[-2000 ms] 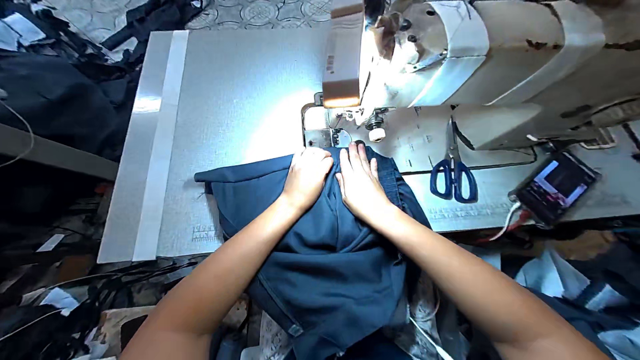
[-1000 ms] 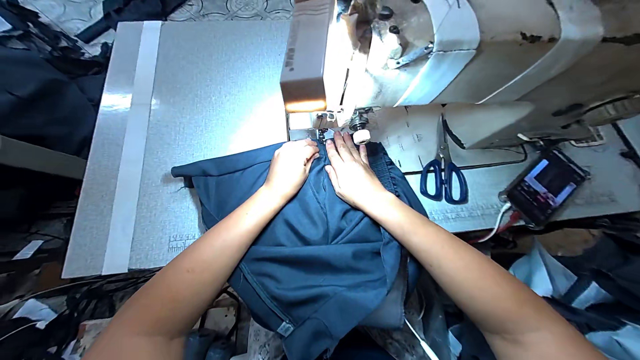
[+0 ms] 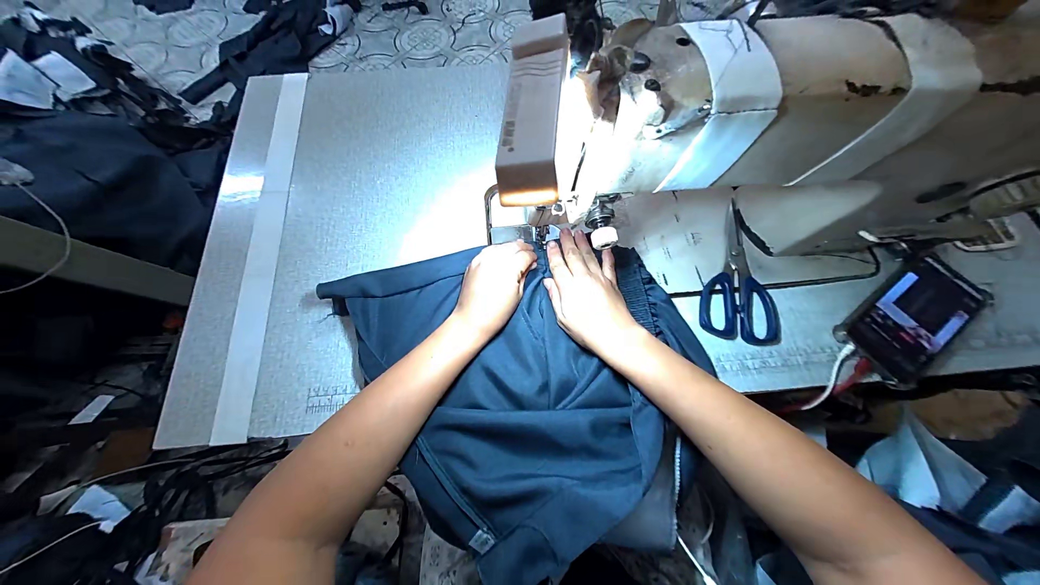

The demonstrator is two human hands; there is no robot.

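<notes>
A dark blue garment [image 3: 536,439] with a gathered elastic band lies under the needle area of a sewing machine [image 3: 812,122] and hangs over the table's front edge. My left hand [image 3: 497,280] grips the cloth with curled fingers, just left of the presser foot [image 3: 542,234]. Flat on the cloth, with fingers stretched toward the foot, rests my right hand [image 3: 587,292]; its fingertips are beside the white knob [image 3: 604,238]. The machine's lamp [image 3: 528,191] lights the spot. The needle itself is hard to make out.
Blue-handled scissors [image 3: 738,301] lie right of the garment. Farther right is a phone [image 3: 918,313] with a lit screen and cables plugged in. A white strip [image 3: 260,260] runs along the table's left side. Dark cloth [image 3: 106,187] is heaped at the left, and cloth pieces [image 3: 934,471] lie lower right.
The view has shifted somewhat. Both hands stay on the cloth by the presser foot. My right hand's fingers are a little more spread than two seconds ago.
</notes>
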